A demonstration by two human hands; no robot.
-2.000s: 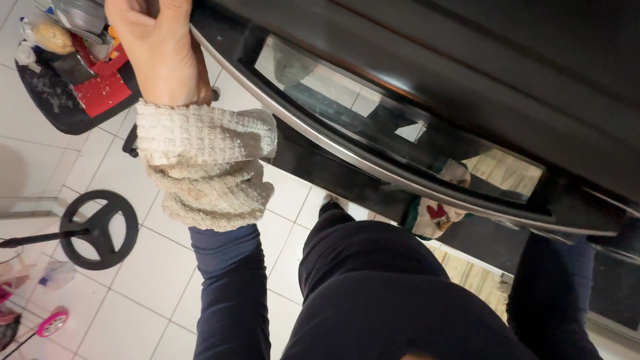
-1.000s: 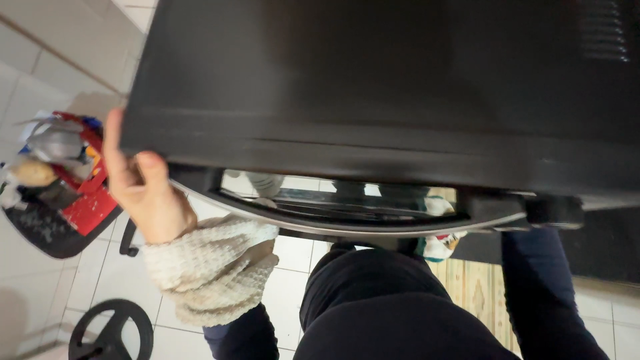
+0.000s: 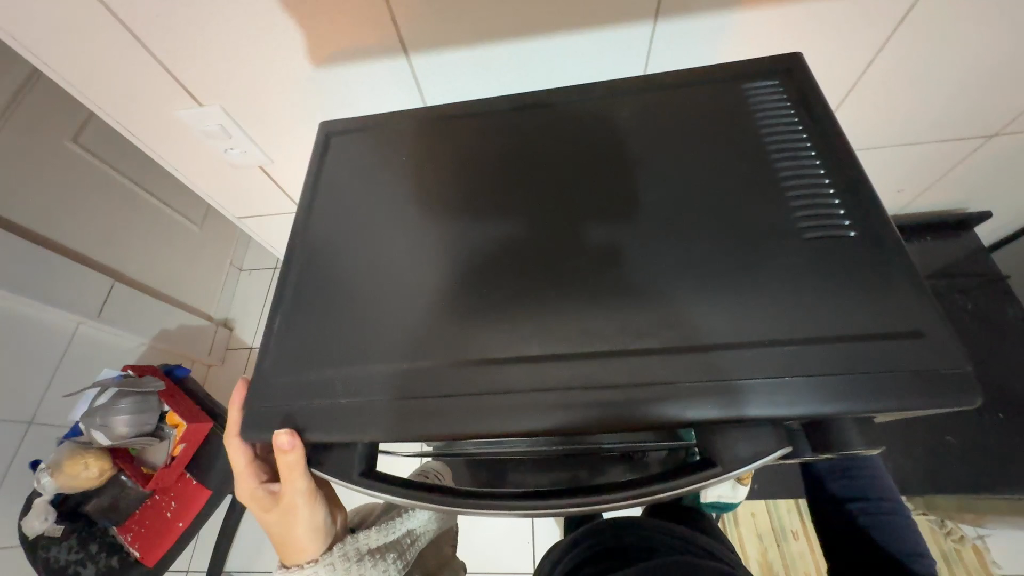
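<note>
A black countertop oven, seemingly a microwave (image 3: 560, 264), fills the middle of the head view, seen from above, with vent slots near its right edge and a curved front door with a silver rim (image 3: 544, 508) along the bottom. My left hand (image 3: 276, 480) grips its front left corner, thumb on the front and a finger along the side; a knitted cream cuff lies behind the wrist. The dark blue right sleeve (image 3: 860, 496) reaches under the front right corner, and my right hand is hidden beneath or behind the appliance.
A black surface (image 3: 952, 328) extends at right under the appliance's side. A tiled wall with a socket plate (image 3: 224, 134) stands behind. At lower left, a dark chair (image 3: 48, 536) bears a red crate (image 3: 188, 440), bread and bags. A striped rug (image 3: 772, 536) lies on the floor.
The view has tilted up from the door to the top of the appliance. My left hand stays at its front left corner, as one second ago.
</note>
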